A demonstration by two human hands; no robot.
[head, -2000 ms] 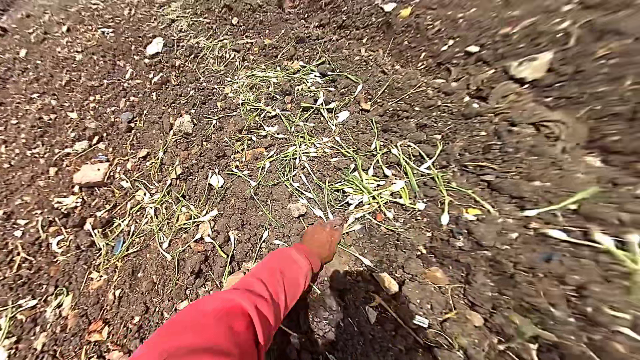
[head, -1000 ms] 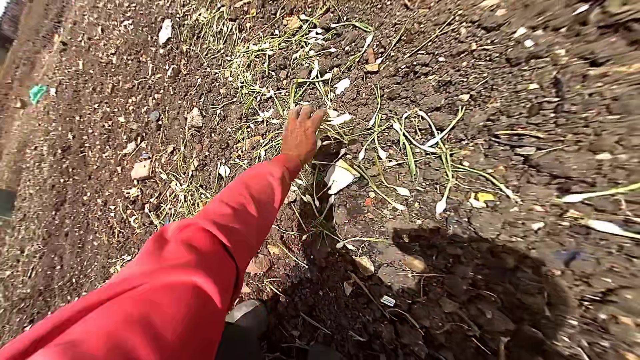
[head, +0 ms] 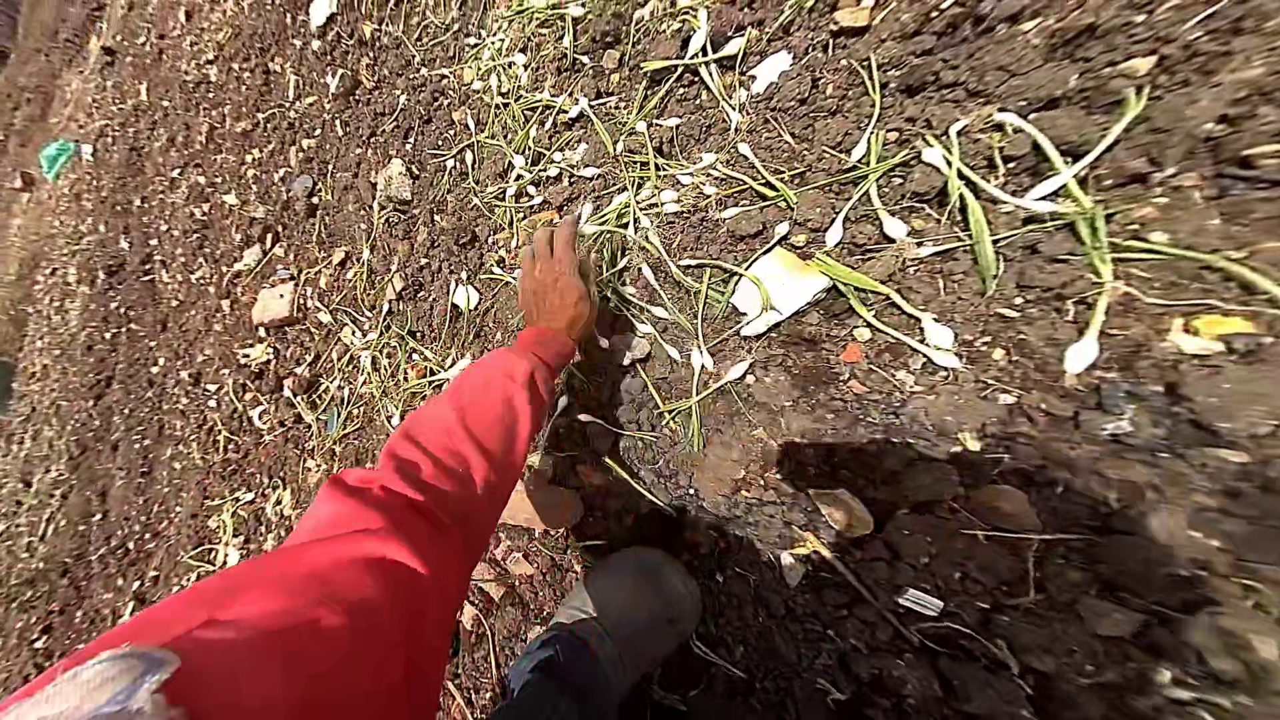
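Note:
My left hand (head: 558, 280), at the end of a red sleeve, reaches down to the soil near the middle. Its fingertips are at a loose spread of onion-like plants (head: 640, 210) with small white bulbs and thin green stems. One white bulb (head: 586, 214) shows right at the fingertips; whether the fingers grip it cannot be made out, since the palm is turned down. Right of the hand, a white flat piece (head: 785, 290) lies among the stems. Longer plants with white bulbs (head: 1083, 353) lie farther right. My right hand is out of view.
Brown clumpy soil with stones surrounds the plants, including a pale stone (head: 274, 304) at left and a flat one (head: 543, 504) near my shoe (head: 645, 605). A green scrap (head: 57, 158) lies at the far left. Shadow covers the ground at lower right.
Between the two earlier frames my left hand moved farther up over the plants, and it is still among them. The white flat piece, first seen one second ago, now has stems around it.

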